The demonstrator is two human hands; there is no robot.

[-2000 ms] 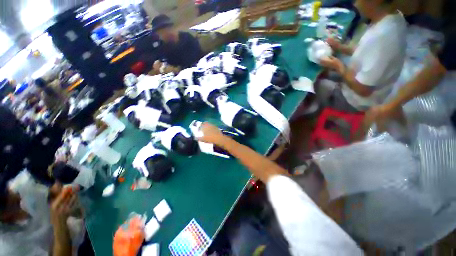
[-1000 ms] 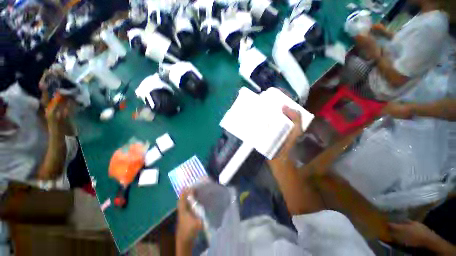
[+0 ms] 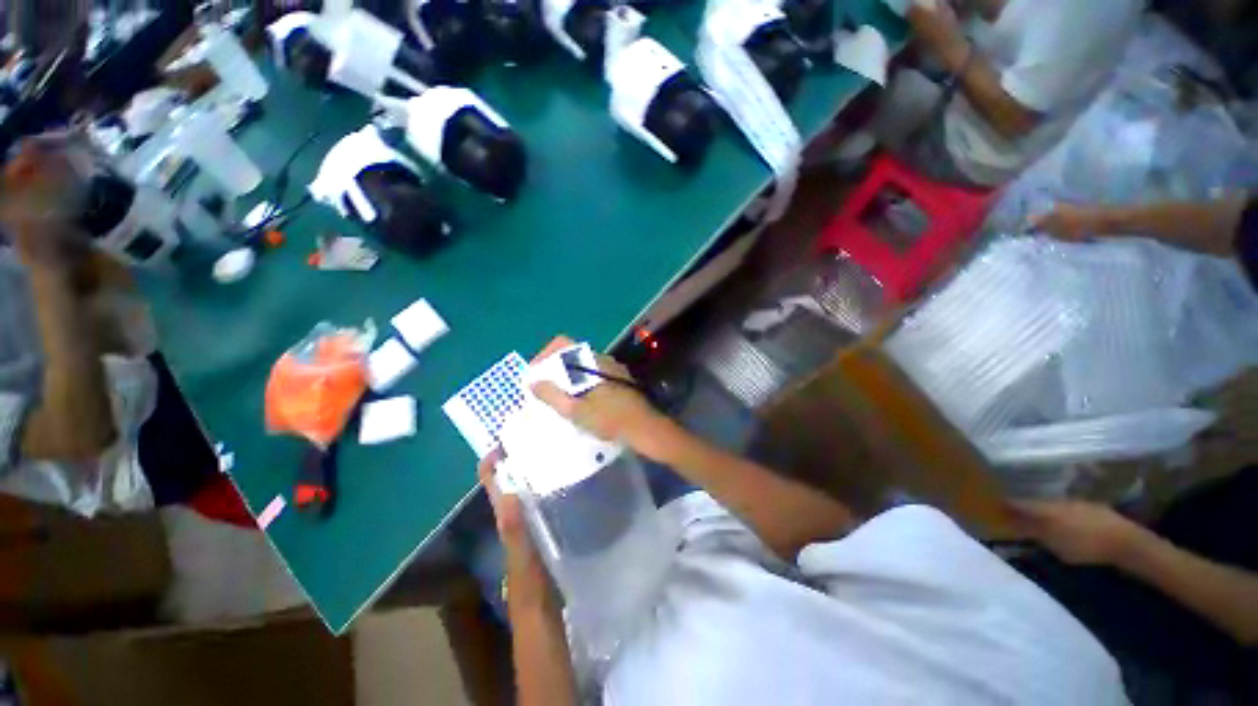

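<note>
A white security camera [image 3: 555, 444] is at the table's near edge, its lower part inside a clear air column bag [image 3: 607, 545]. My right hand [image 3: 596, 404] grips the camera's upper end, where a small dark square and a thin black cable show. My left hand [image 3: 505, 503] is at the left side of the camera and the bag's mouth, partly hidden by them. It holds the bag. The sticker sheet [image 3: 488, 399] with small dark dots lies just behind the camera.
White-and-black cameras [image 3: 380, 186] stand across the green table [image 3: 552, 248]. An orange parts bag [image 3: 319, 386], white pads [image 3: 418, 324] and a black-and-red tool [image 3: 315, 477] lie left. At right are a red stool [image 3: 904, 228], a carton [image 3: 883, 435], empty bags [image 3: 1021, 345] and other people.
The camera has moved left and down from the table's right edge into the bag's mouth. My hands have come together around it. The view has shifted.
</note>
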